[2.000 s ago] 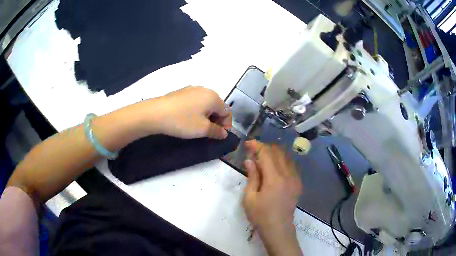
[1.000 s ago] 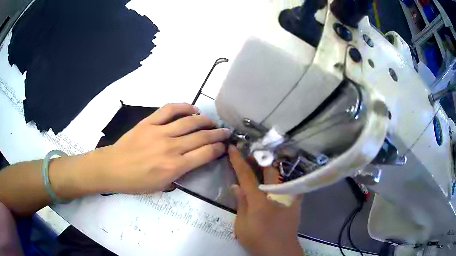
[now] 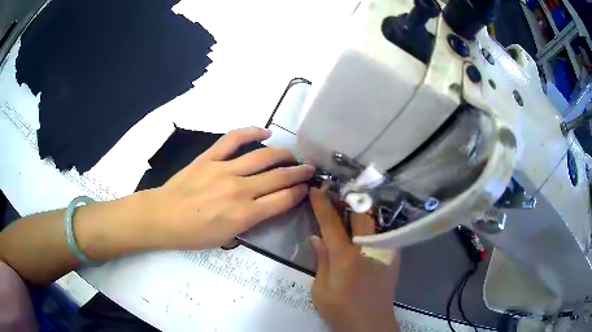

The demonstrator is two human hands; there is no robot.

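Observation:
A black cut piece point(image 3: 185, 152) lies on the white table, mostly under my left hand. My left hand point(image 3: 237, 188) is laid flat over it, fingers spread a little, fingertips beside the presser foot point(image 3: 322, 176). My right hand point(image 3: 347, 259) is below the machine head, its index fingertip close to the left fingertips at the foot; part of it is hidden by the head. The cloth edge and the needle point under the fingers are hidden. The cream-white machine head point(image 3: 370, 110) covers the right of the work spot.
A stack of black cut pieces point(image 3: 113, 71) with jagged edges lies on the table at upper left. Red-and-black snips point(image 3: 472, 245) with a black cord lie right of the head. A printed ruler point(image 3: 214, 275) runs along the near edge. Racks stand at upper right.
Since two seconds ago, the view has moved closer to the head. My left hand has gone from pinching the piece's end to lying flat on it, and both hands' fingertips are at the foot.

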